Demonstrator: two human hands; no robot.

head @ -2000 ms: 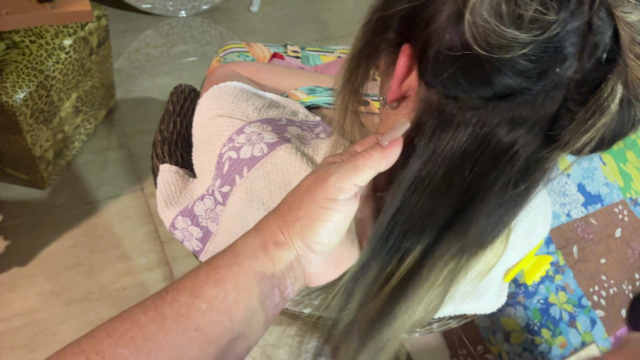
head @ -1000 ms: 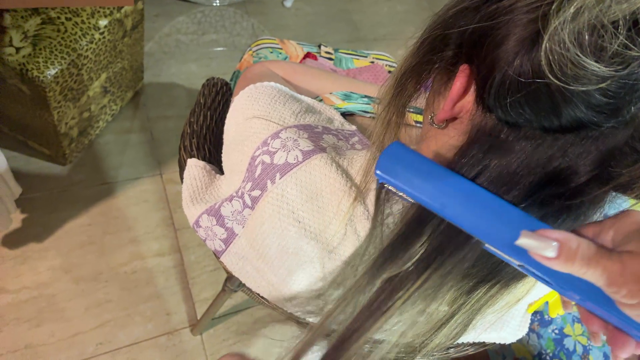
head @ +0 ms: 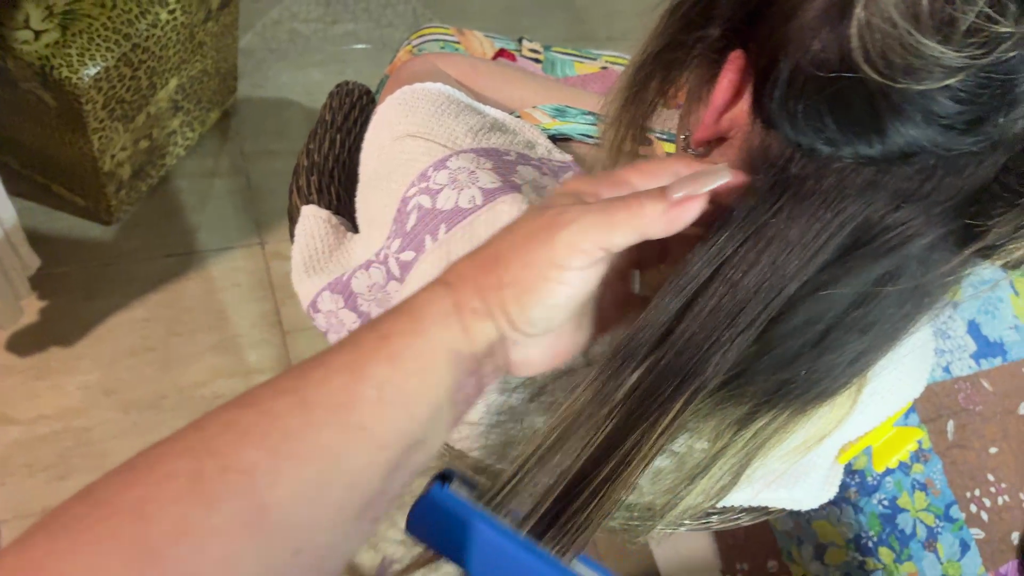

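A seated person's long dark hair point(head: 760, 304), lighter toward the ends, hangs down over a towel with a purple floral band point(head: 460, 188). My left hand point(head: 592, 240) lies at the side of the neck just below the ear, its thumb extended; its other fingers are partly hidden behind the hair, so whether they hold a strand does not show. Low in the view, a blue flat hair iron point(head: 496, 532) is at the lower lengths of a hair section. My right hand is out of the frame.
A woven wicker chair back point(head: 332, 156) is beside the towel. On the left, a leopard-print box point(head: 120, 104) stands on the tiled floor point(head: 152, 392). A yellow clip point(head: 888, 440) lies at the right by patchwork floral fabric point(head: 896, 512).
The blue iron has moved from near the neck down to the lower lengths of the hair. My left hand is back in view beside the neck; my right hand has left the view.
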